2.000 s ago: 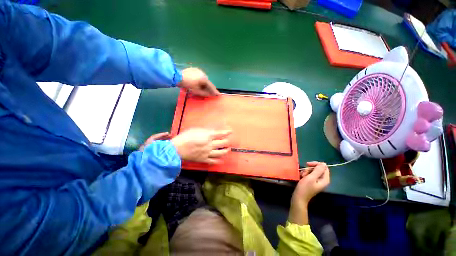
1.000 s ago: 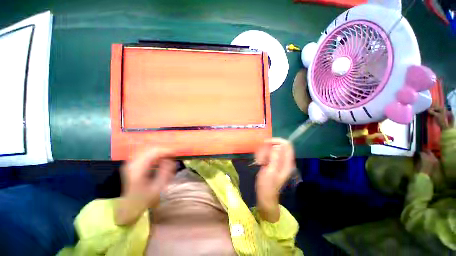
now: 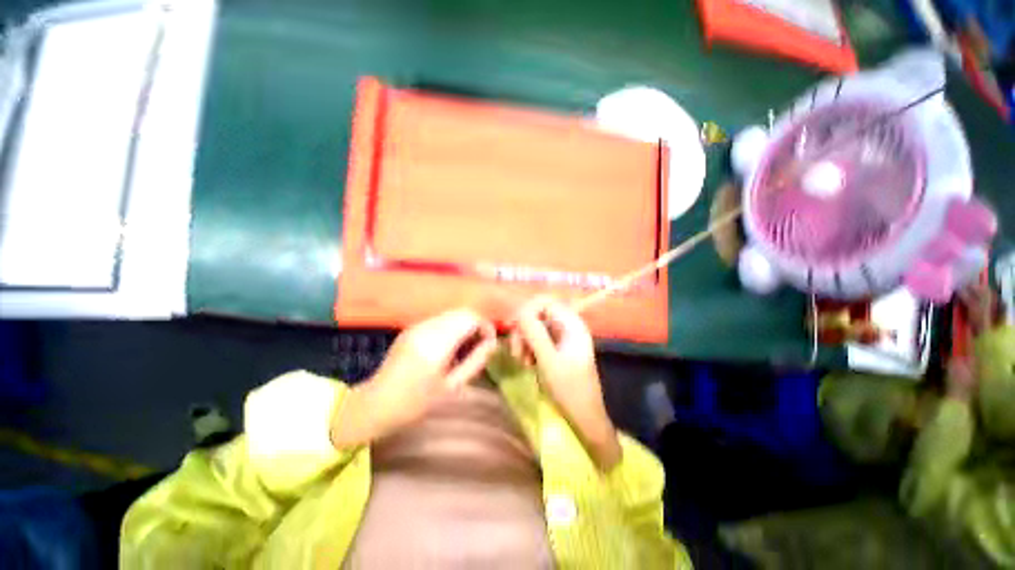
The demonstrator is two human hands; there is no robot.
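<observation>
My right hand (image 3: 565, 347) pinches the end of a thin tan adhesive strip (image 3: 673, 254), which runs up to the right, stretched taut, in front of the fan. My left hand (image 3: 436, 359) is beside it at the pad's front edge, fingers curled; blur hides whether it holds anything. Both hands are in front of the orange-red foam pad (image 3: 512, 189). A thin black bezel frame (image 3: 659, 212) lies on the pad, its front side blurred.
A pink and white fan (image 3: 840, 184) stands at the right, with a white disc (image 3: 681, 150), a brown disc (image 3: 726, 223) and a small yellow tool (image 3: 713, 133) near it. White sheets with a frame (image 3: 167, 167) lie at left. Another person's yellow sleeve (image 3: 940, 445) shows at lower right.
The blue-sleeved arms over the pad two seconds ago are gone. My hands have come together at the pad's front edge, and the strip now stretches across its right front corner. The view has shifted.
</observation>
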